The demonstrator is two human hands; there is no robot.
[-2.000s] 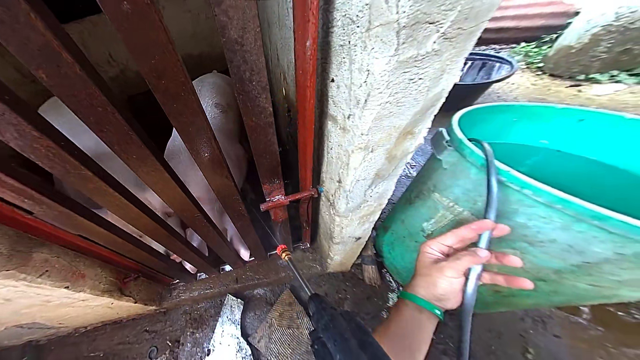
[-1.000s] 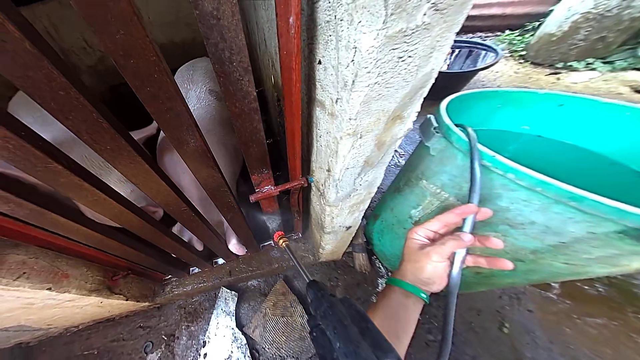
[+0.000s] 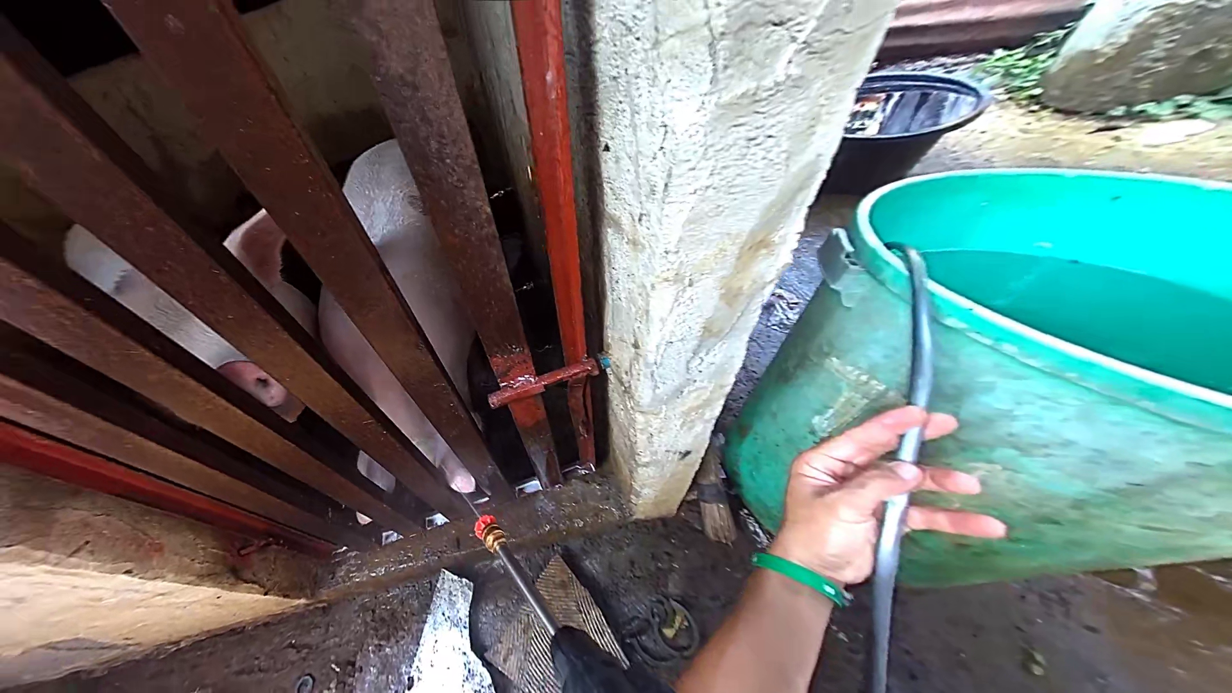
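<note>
My right hand (image 3: 857, 500), with a green wristband, holds a dark flexible hose (image 3: 921, 337) between the thumb and the fingers, two fingers extended behind it. The hose runs over the rim of a large green plastic tub (image 3: 837, 385) with liquid inside. Left of my arm, a spray lance (image 3: 525, 582) with a red and brass nozzle points at the foot of a rusty barred gate (image 3: 318, 260). Its black rear part leaves the frame at the bottom; my left hand is not in view. Behind the bars are a pale pig (image 3: 395, 279) and another pig's snout (image 3: 255, 382).
A rough concrete pillar (image 3: 703, 192) stands between gate and tub. A red bolt (image 3: 544, 382) crosses the gate's edge. Behind stands a black basin (image 3: 885, 144). A wooden piece (image 3: 714, 500), a ridged scrap (image 3: 553, 616) and a pale sheet (image 3: 448, 635) lie on the wet ground.
The snout at the left now shows plainly between the bars. My right hand keeps hold of the hose, and the lance still points at the gate's foot.
</note>
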